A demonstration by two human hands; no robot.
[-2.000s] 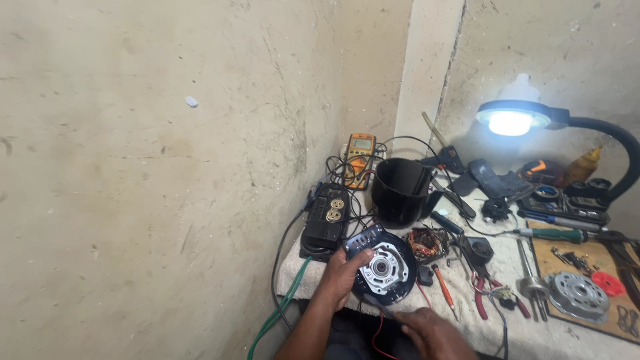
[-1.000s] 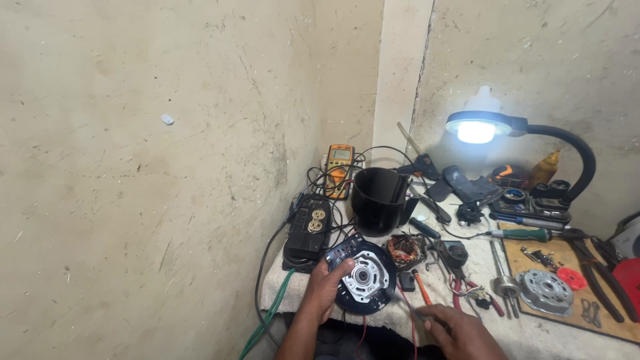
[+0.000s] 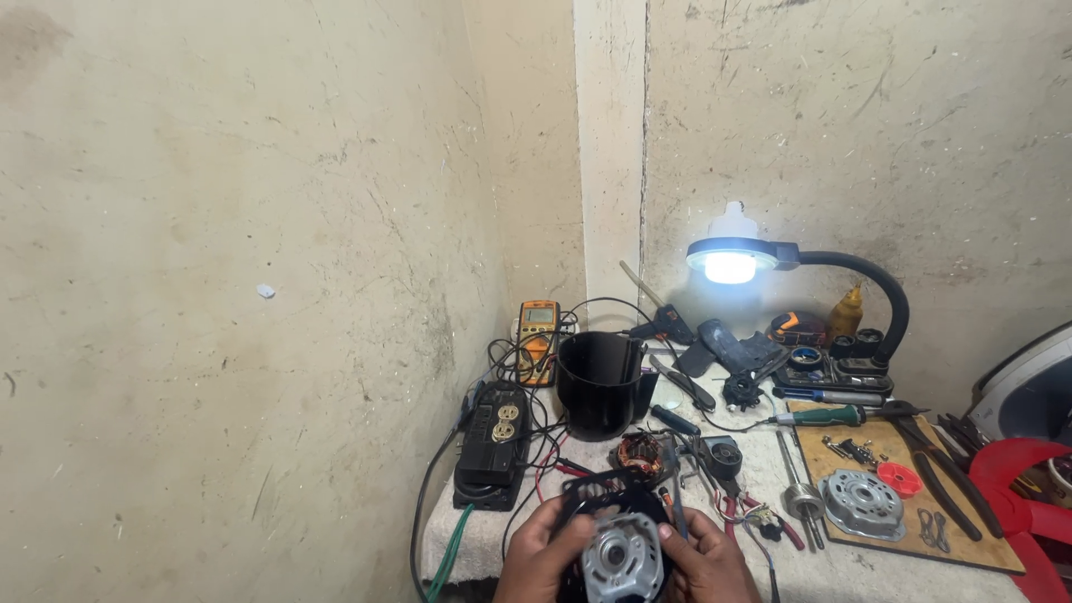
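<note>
At the bottom centre, a black motor housing (image 3: 578,511) with a silver metal end plate (image 3: 621,554) is held between both hands. My left hand (image 3: 540,553) grips its left side, the thumb lying over the rim by the plate. On the right side my right hand (image 3: 708,561) has its thumb against the housing's edge; its other fingers are partly hidden. Just beyond the housing lies a motor stator with copper windings (image 3: 641,452). Red-handled pliers (image 3: 730,511) and a rotor with a steel shaft (image 3: 802,498) are to the right of my right hand.
A power strip (image 3: 490,444), an orange multimeter (image 3: 538,339) and a black plastic housing (image 3: 599,385) stand at the left and back. A lit lamp (image 3: 730,266) overhangs the table. On the right, a wooden board (image 3: 980,544) holds a metal end cover (image 3: 863,502), large pliers and screws.
My right hand, apart from the housing one second ago, now holds its right side. The black housing is tilted differently. The view has shifted.
</note>
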